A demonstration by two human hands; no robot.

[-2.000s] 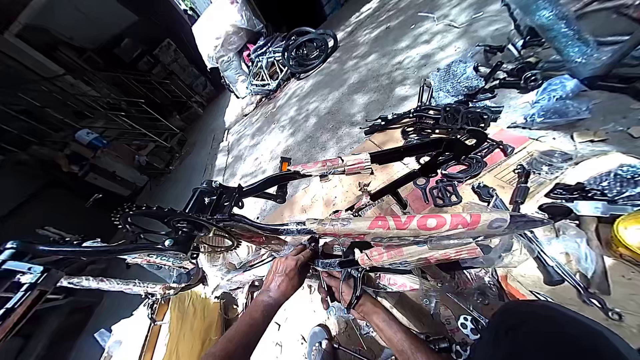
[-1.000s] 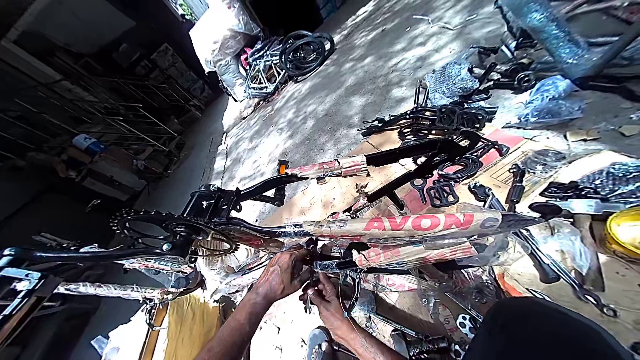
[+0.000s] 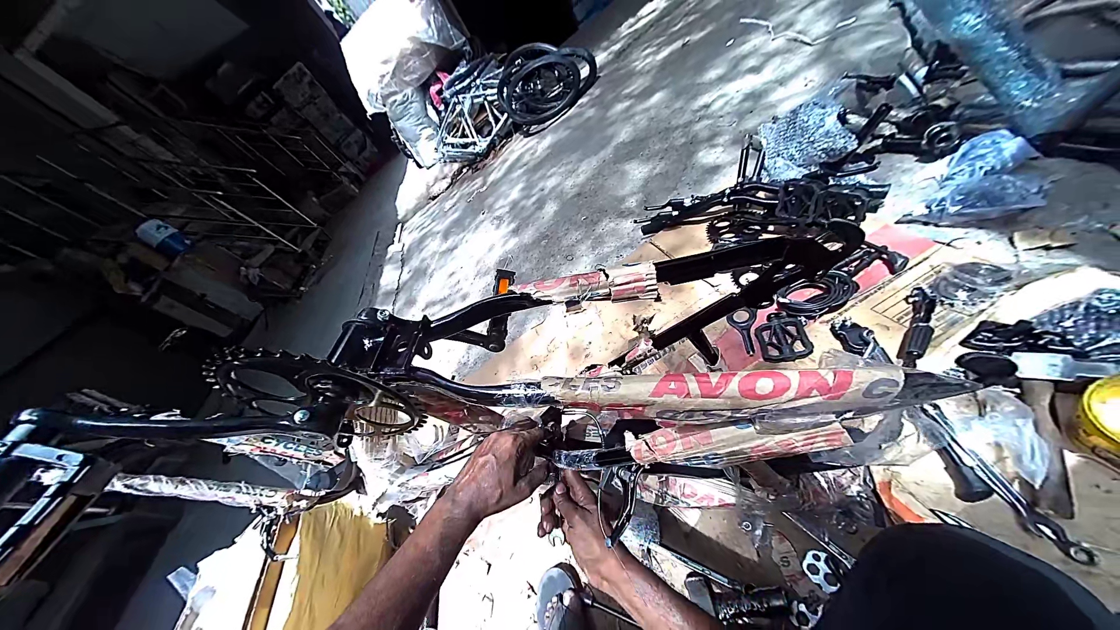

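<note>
A black bicycle frame point(image 3: 477, 390), its tubes partly wrapped in printed cardboard point(image 3: 752, 385) and clear film, lies across the view. Its toothed chainring point(image 3: 262, 372) and crank arm point(image 3: 157, 426) are at the left. My left hand point(image 3: 503, 468) grips a small dark part on the frame near the middle, its fingers bent around it; the part is mostly hidden. Just below and to the right, my right hand point(image 3: 573, 512) has its fingers curled under the same spot, close to a thin cable and a black curved brake arm point(image 3: 624, 507). What its fingertips touch cannot be told.
A black pedal point(image 3: 783, 338), coiled cable point(image 3: 815, 293) and a heap of black bicycle parts point(image 3: 787, 206) lie on cardboard beyond the frame. At right are a long spanner point(image 3: 1006, 494), a hammer point(image 3: 1046, 446) and a yellow tin point(image 3: 1101, 416). Wheels point(image 3: 542, 86) stand farther back.
My right hand has moved from beside the curved brake arm to close under my left hand. My left hand has stayed at the same part of the frame.
</note>
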